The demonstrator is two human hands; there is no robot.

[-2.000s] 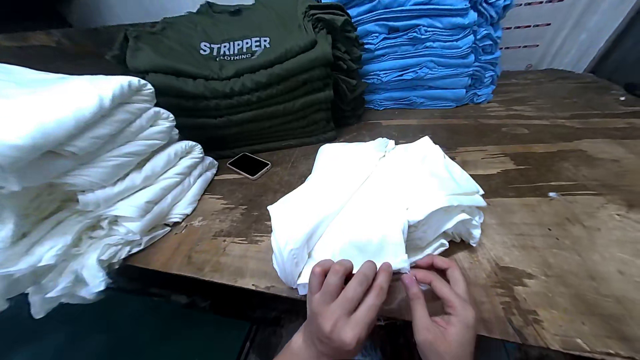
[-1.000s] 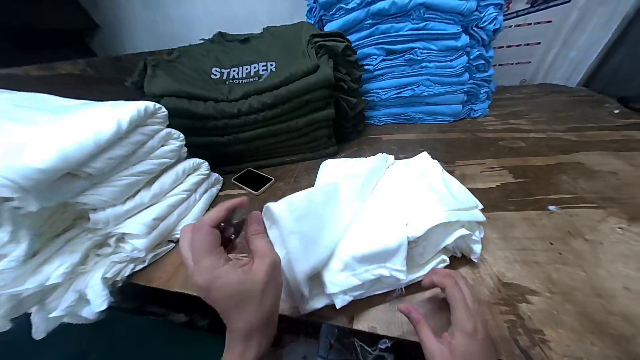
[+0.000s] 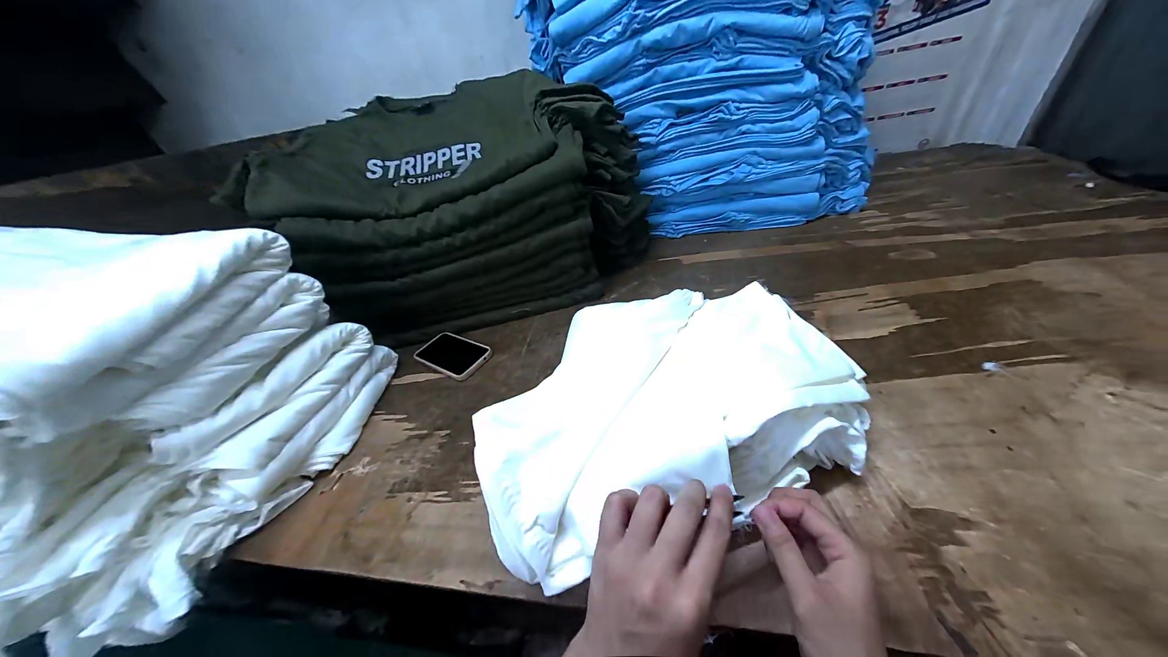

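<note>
White folded cloth pieces (image 3: 639, 392) lie in a small pile near the front edge of the wooden table. My left hand (image 3: 659, 557) rests its fingers on the pile's near edge, pressing the top layer, with the palm out of sight. Just to its right, my right hand (image 3: 812, 566) has thumb and forefinger pinched together at the cloth's near corner. A small dark tip shows between the two hands; what it belongs to cannot be told. Whether the right fingertips hold thread or a bit of cloth is too small to see.
A phone (image 3: 453, 355) lies behind and left of the pile. At the left, thick folded white cloth (image 3: 182, 365) hangs over the table edge. Stacked dark green shirts (image 3: 438, 219) and a tall stack of light blue garments (image 3: 721, 119) stand at the back of the wooden table (image 3: 1031, 456).
My left hand has moved right, from the pile's left side one second ago onto its near edge beside my right hand. The right thumb and forefinger, apart then, have come together.
</note>
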